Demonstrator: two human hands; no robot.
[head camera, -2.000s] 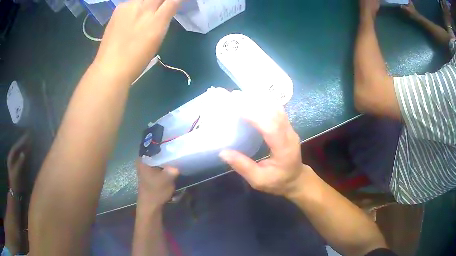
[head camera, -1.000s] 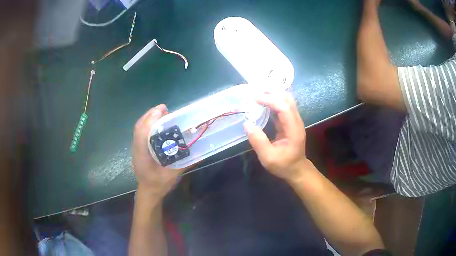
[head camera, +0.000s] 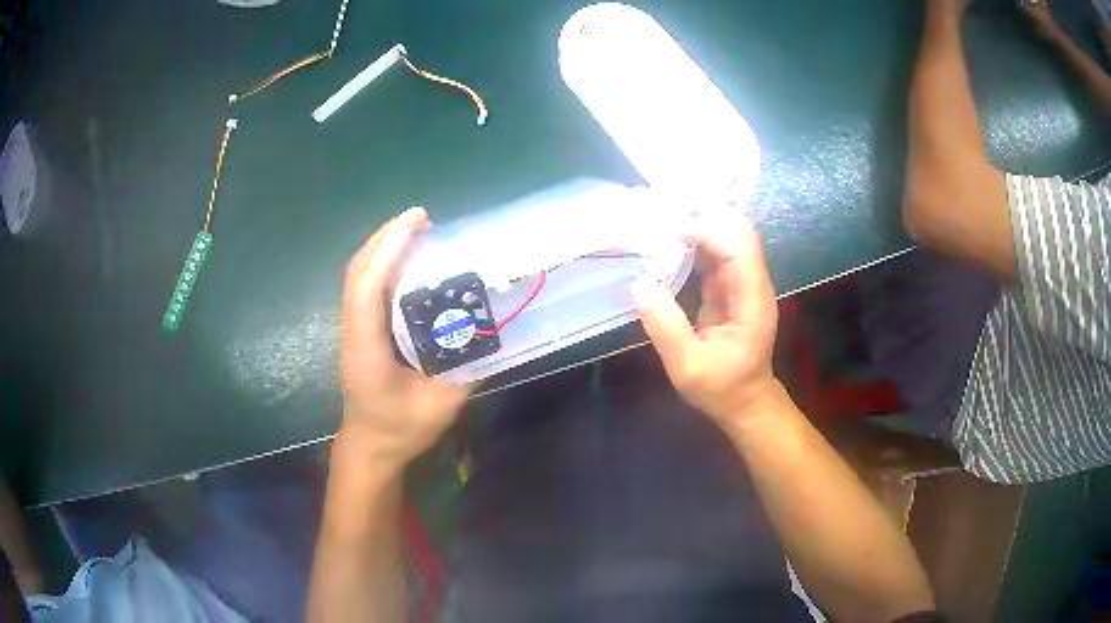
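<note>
A translucent milky housing (head camera: 573, 323) is held between my two hands over the table's front edge, its open side facing me. A black square fan (head camera: 451, 323) with a blue-white label sits inside at its left end. Red and dark wires (head camera: 530, 298) run from the fan towards the right end. My left hand (head camera: 396, 323) grips the left end. My right hand (head camera: 719, 316) grips the right end, with fingers at the rim; glare hides what they touch. A white oval cover plate (head camera: 658, 97) lies on the table just behind the right end.
A green LED strip board (head camera: 188, 282) with an orange lead, a connector cable (head camera: 286, 79) and a white strip with lead (head camera: 359, 84) lie on the dark green table (head camera: 280, 195). A white oval part (head camera: 18, 179) lies far left. A person in a striped shirt (head camera: 1048, 329) sits at right.
The other person's arm that reached across at left is gone, as are the white boxes at the top. My hands still hold the housing, now a little further right in view.
</note>
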